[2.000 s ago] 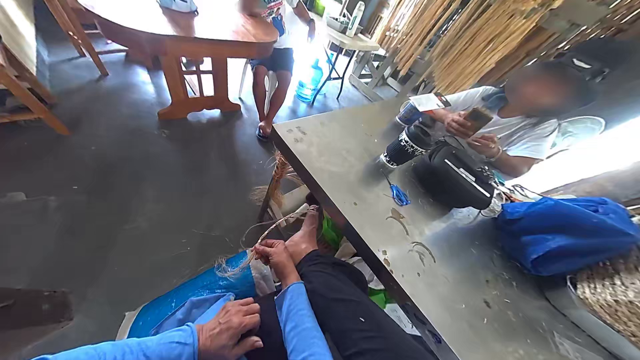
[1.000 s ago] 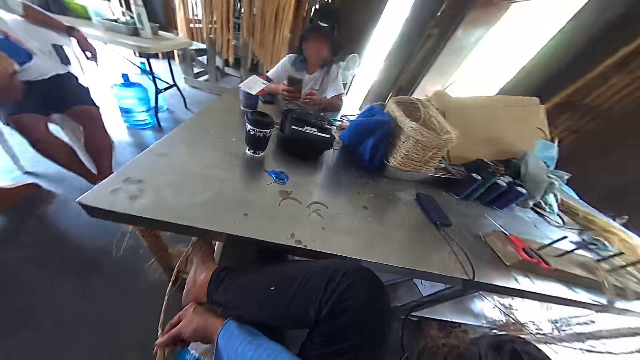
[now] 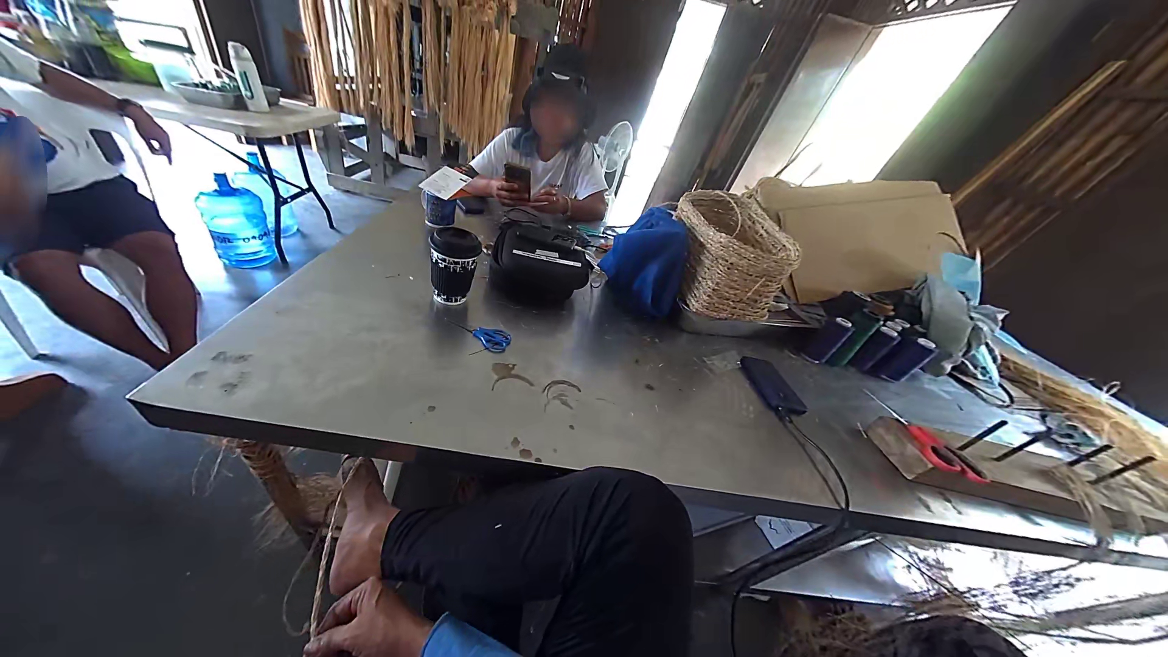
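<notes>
At the bottom edge, my right hand, in a blue sleeve, pinches a thin natural-fibre cord. From my fingers the cord runs up beside a bare foot to its toes. Loose fibres hang along the cord. A leg in black trousers is bent beneath the metal-topped table. My left hand is out of view. Blue-handled scissors lie on the tabletop.
On the table stand a lidded cup, a black case, a woven basket, thread spools, a power bank and red-handled scissors. One person sits across with a phone, another at left. Water jugs stand on the floor.
The view has swung far to the right. My left hand, resting near the lap two seconds ago, has left the view. My right hand still holds the fibre by the foot.
</notes>
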